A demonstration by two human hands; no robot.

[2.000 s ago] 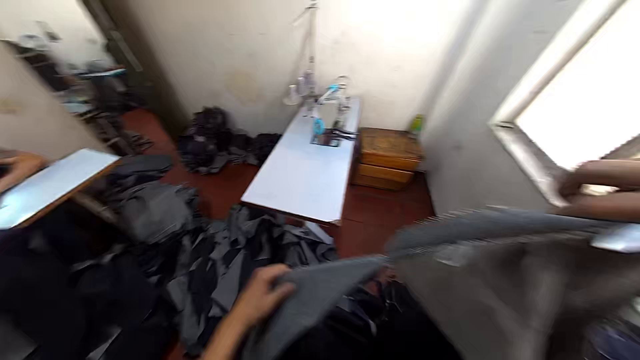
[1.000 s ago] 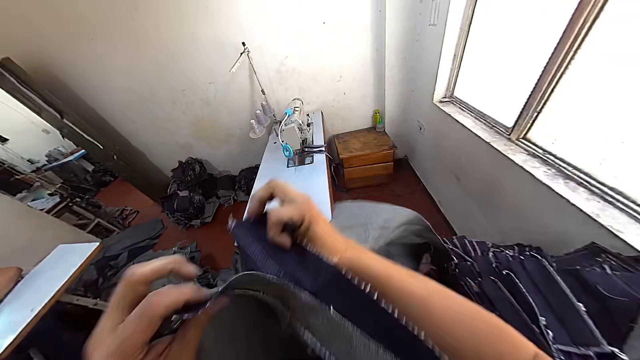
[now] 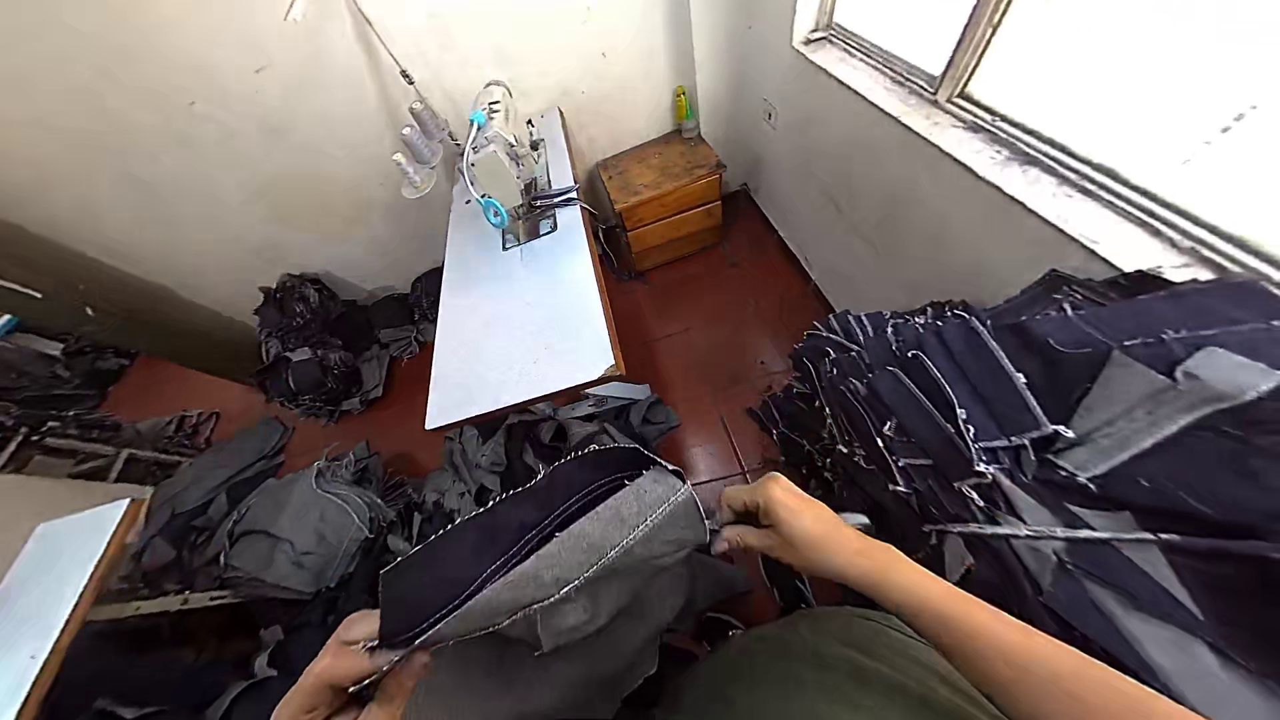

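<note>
A dark denim garment piece [image 3: 590,540] with overlocked edges and a grey inner side spreads across the lower middle of the view. My left hand [image 3: 350,672] grips its lower left corner between thumb and fingers. At the upper right edge of the same piece, my right hand [image 3: 765,522] pinches the cloth between thumb and fingertips. The dark outer face with a double seam lies along the upper left, and the grey side shows beside it. The lower part of the piece hangs down and is partly hidden by my left hand.
A sewing machine [image 3: 505,165] stands on a white table [image 3: 520,330] ahead. Beside it are thread cones [image 3: 420,145] and a wooden drawer cabinet [image 3: 665,200]. Stacked denim pieces [image 3: 950,390] rise at right. Cloth heaps [image 3: 320,345] lie on the floor, and another white tabletop [image 3: 60,590] is at far left.
My hands were blurred and close together over the cloth one second ago; now they are apart, at opposite ends of the piece. The view has turned since the first frame.
</note>
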